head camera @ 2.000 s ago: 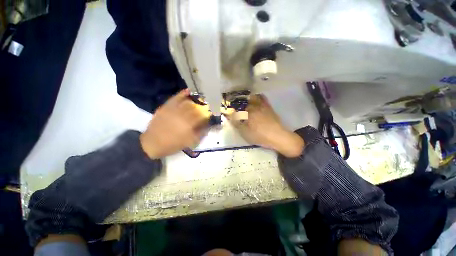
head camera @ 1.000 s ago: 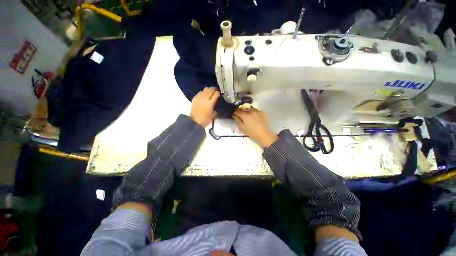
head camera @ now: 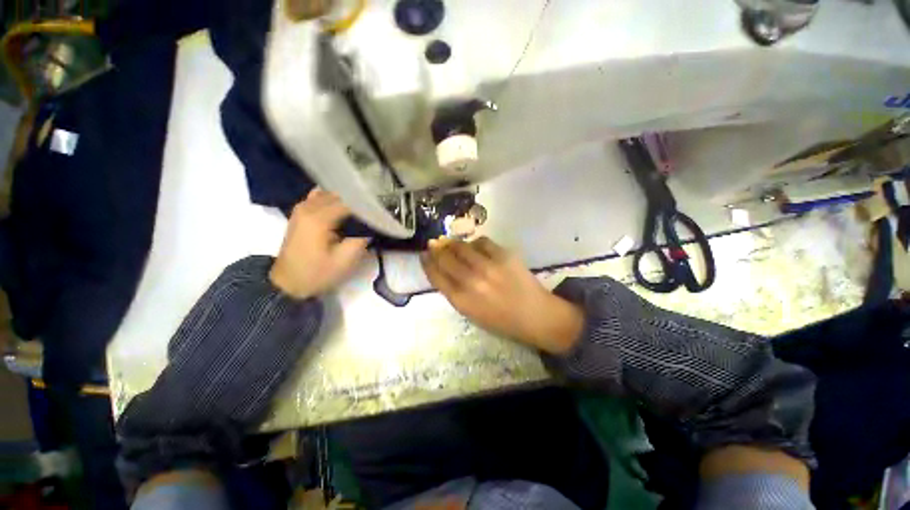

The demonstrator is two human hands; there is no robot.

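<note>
A dark navy garment piece [head camera: 261,149] lies left of and behind the white sewing machine's head [head camera: 329,129]. A narrow dark edge of it [head camera: 399,242] runs under the presser foot area. My left hand [head camera: 321,246] is left of the needle, its fingers on the navy cloth. My right hand [head camera: 499,294] is just right of and in front of the needle, its fingertips pinching the dark edge. The fingertips and the machine parts partly hide the needle and the stitching spot.
Black scissors [head camera: 667,224] lie under the machine arm, handles toward the table front. A dark cord [head camera: 589,261] runs along the table, bent near the needle. A blue pen [head camera: 828,202] lies at the right. More navy cloth [head camera: 110,199] with a white label [head camera: 64,140] is at the left.
The view has tilted and moved closer to the machine since one second ago. My hands remain at the needle area. The scissors lie in the same place on the table.
</note>
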